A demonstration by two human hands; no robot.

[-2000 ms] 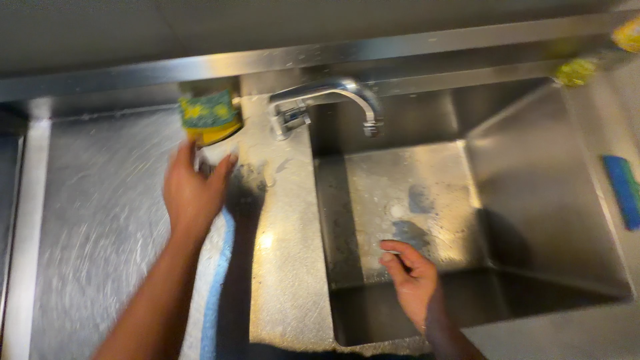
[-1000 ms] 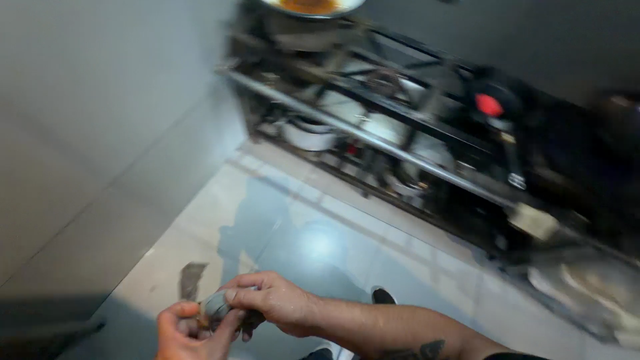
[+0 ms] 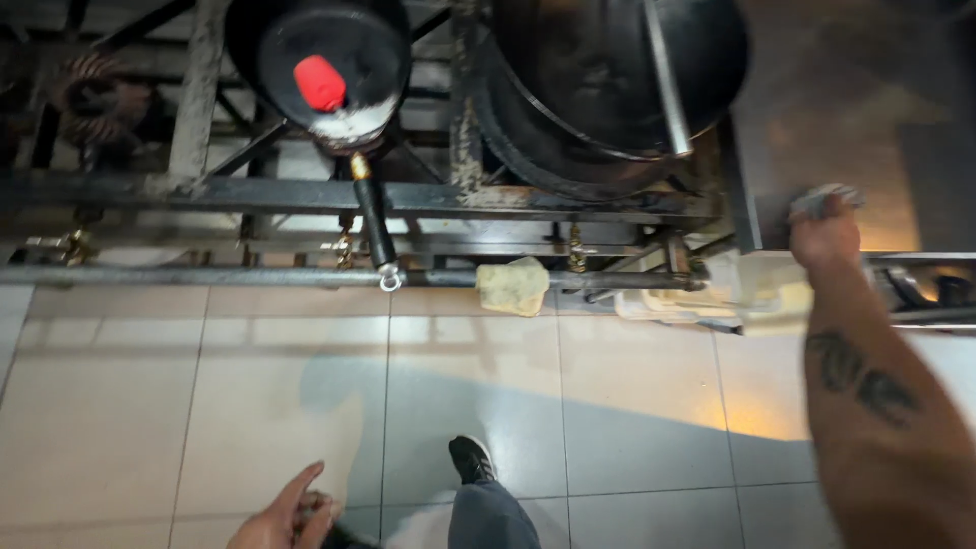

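At the right, my right hand [image 3: 827, 232] grips a crumpled grayish cloth [image 3: 825, 200] against the front part of a stainless steel surface [image 3: 839, 114]. My left hand [image 3: 286, 515] is low over the tiled floor, its index finger extended and the others curled, with nothing visible in it. A black frying pan [image 3: 286, 38] rests on the stove grate, its handle toward me, with a red silicone utensil head [image 3: 319, 82] and a whitish residue inside. Right of it sits a large black pan [image 3: 610, 76] with a metal handle lying across it.
A gas pipe [image 3: 229, 276] with brass valves runs along the stove's front. A yellowish cloth [image 3: 513, 287] hangs over it. Pale plastic containers [image 3: 663, 303] stand below, at the right. My shoe [image 3: 471, 459] is on the floor tiles [image 3: 473, 366].
The view has swung from the sink to the stove. My hands, together around a small grayish thing one second ago, are now far apart, the right one on the steel surface with the cloth.
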